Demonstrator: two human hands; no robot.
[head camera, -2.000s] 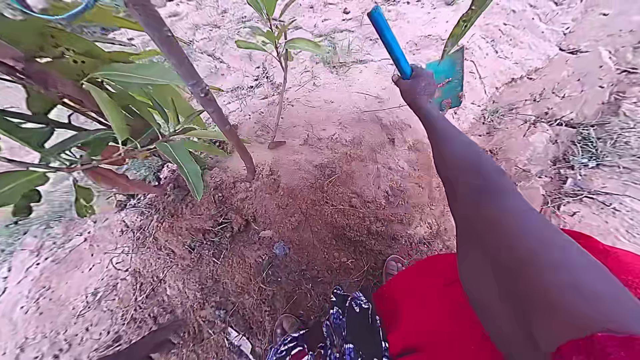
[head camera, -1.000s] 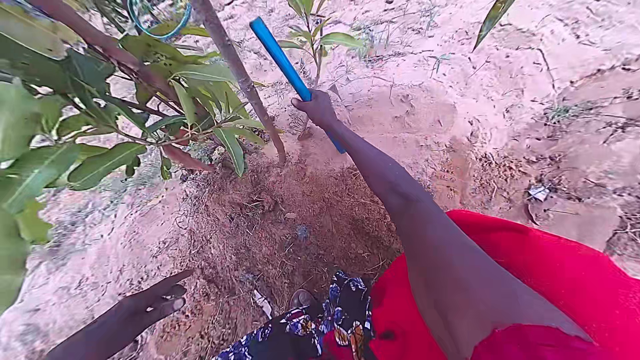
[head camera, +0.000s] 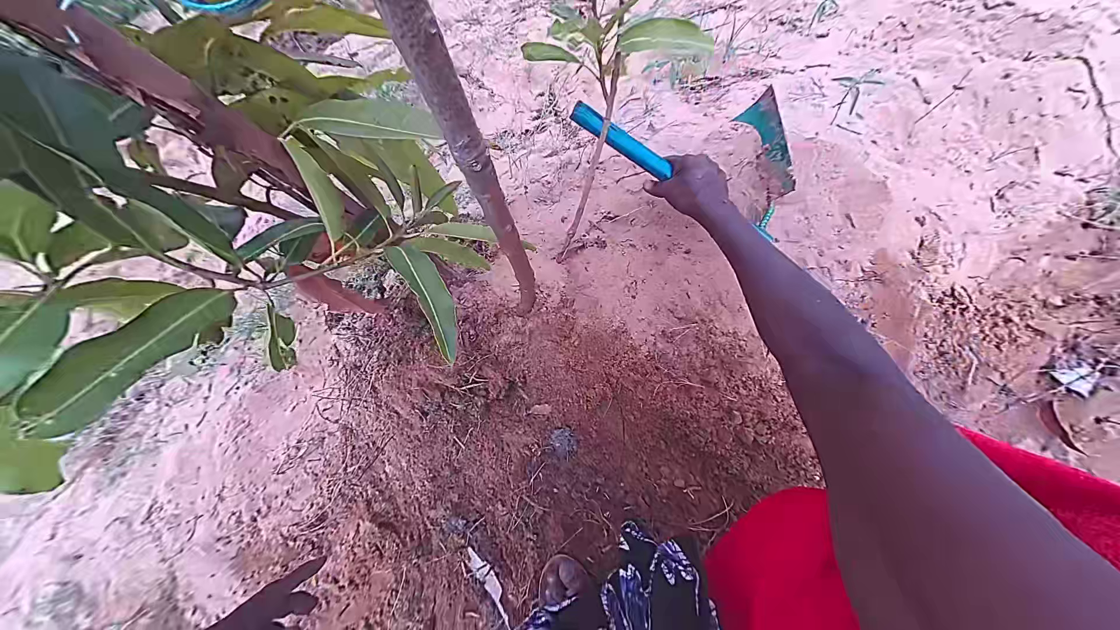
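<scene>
My right hand is closed around the blue handle of a hoe, with the arm stretched forward over the soil. The tool's green metal blade shows just beyond the hand, raised at a tilt. My left hand is partly in view at the bottom left edge, fingers apart, holding nothing, above the ground. Left of the tool, a tree's thin trunk rises from loose reddish soil. A slender leafy sapling stands behind it, close to the handle.
Long green leaves and a brown branch fill the left side. My foot is on the soil at the bottom, beside a pale scrap. Another whitish scrap lies at the right. A blue loop shows at the top left.
The blade, hidden in the frame from one second ago, shows again beyond my right hand, which still grips the handle. My left hand, absent or unclear two seconds ago, now shows only in part at the lower left.
</scene>
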